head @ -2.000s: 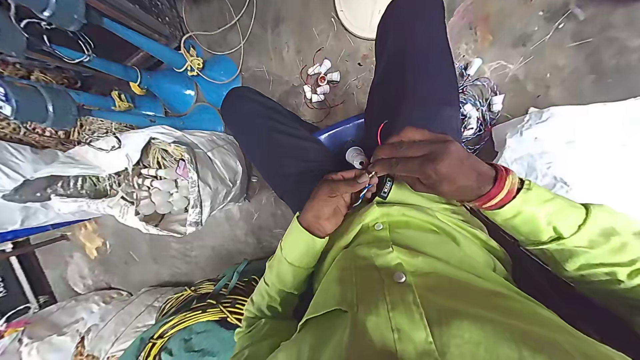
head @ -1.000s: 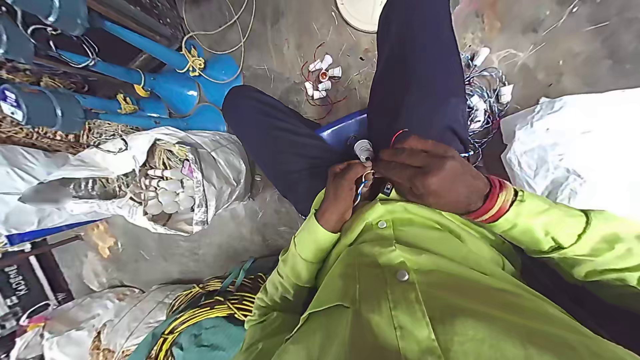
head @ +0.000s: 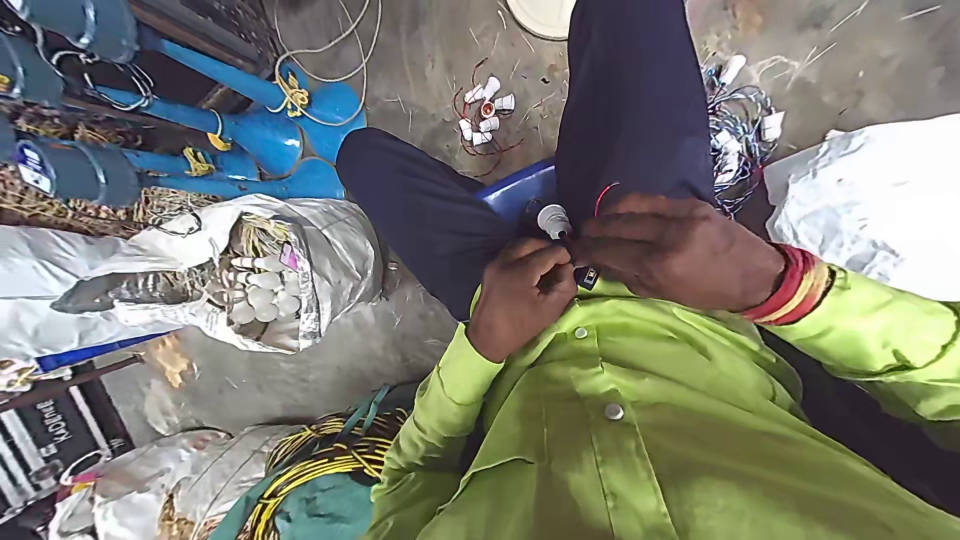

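Observation:
A small white bulb holder (head: pixel 554 221) stands between my hands, with a dark end toward my fingertips. My left hand (head: pixel 523 296) is curled just below it, thumb and forefinger pinched at its wire end. From the other side my right hand (head: pixel 679 247) reaches in with its fingertips together beside the holder's dark end. A thin red wire (head: pixel 604 196) curves up above the right fingers. What exactly lies between the fingertips is hidden. Several white bulb holders with red wires (head: pixel 487 112) lie on the floor beyond my knees.
An open white sack (head: pixel 341 262) of white bulbs lies at left, below blue horn-shaped metal pieces (head: pixel 270 139). Tangled wires with white holders (head: pixel 739 142) lie beyond my right leg, near a white sheet (head: pixel 870 202). Yellow-black cable (head: pixel 322 457) is coiled at lower left. A blue seat edge (head: pixel 525 184) shows between my legs.
The blue-and-white wire seen below my left fingers earlier is now out of sight. Both hands stay close together at the bulb holder.

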